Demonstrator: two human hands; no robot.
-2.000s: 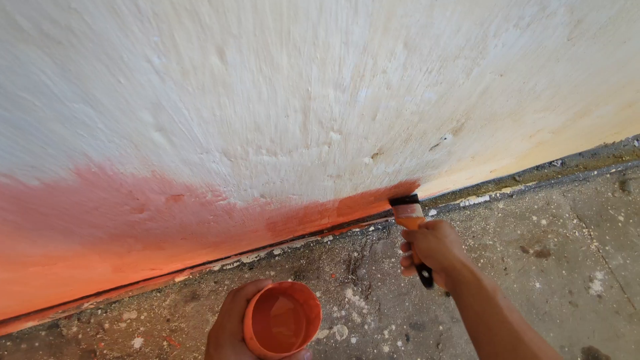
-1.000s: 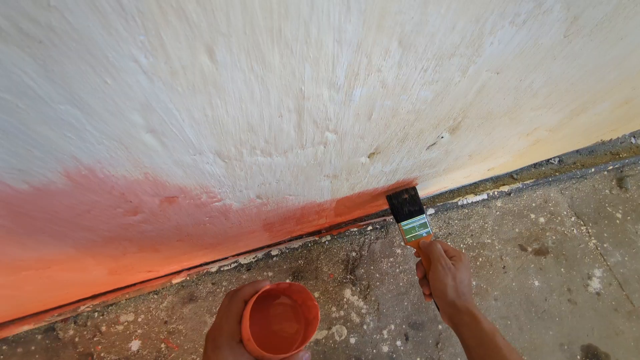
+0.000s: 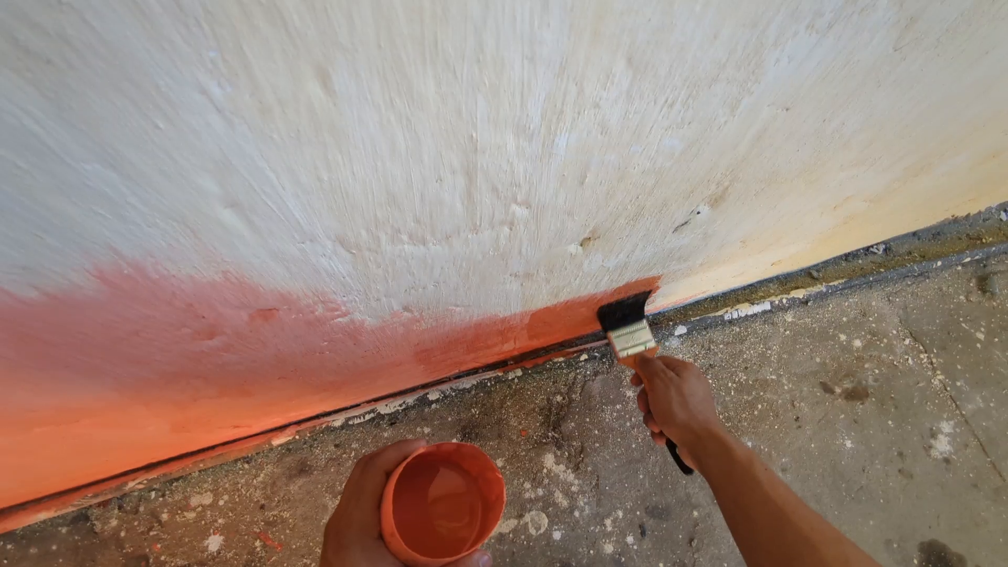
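My right hand (image 3: 676, 398) grips the handle of a flat paintbrush (image 3: 632, 337). Its dark bristles press bent against the foot of the wall (image 3: 472, 157), at the right end of a strip of wet orange paint (image 3: 563, 316). The wall is off-white above, with orange and reddish paint spread over its lower left. Below, at the bottom of the view, my left hand (image 3: 358, 504) is wrapped around an orange cup (image 3: 443, 504) that has orange paint inside. The cup's underside is hidden.
A dark, rough groove (image 3: 835, 272) with flaking paint runs along the wall's base. The concrete floor (image 3: 827, 417) bears paint specks, dark stains and a crack at the right. Small chips and dents mark the wall above the brush.
The brush, turned away from the wall's base a second ago with its bristles straight, now has them bent against the wall. My left hand keeps the cup in about the same place.
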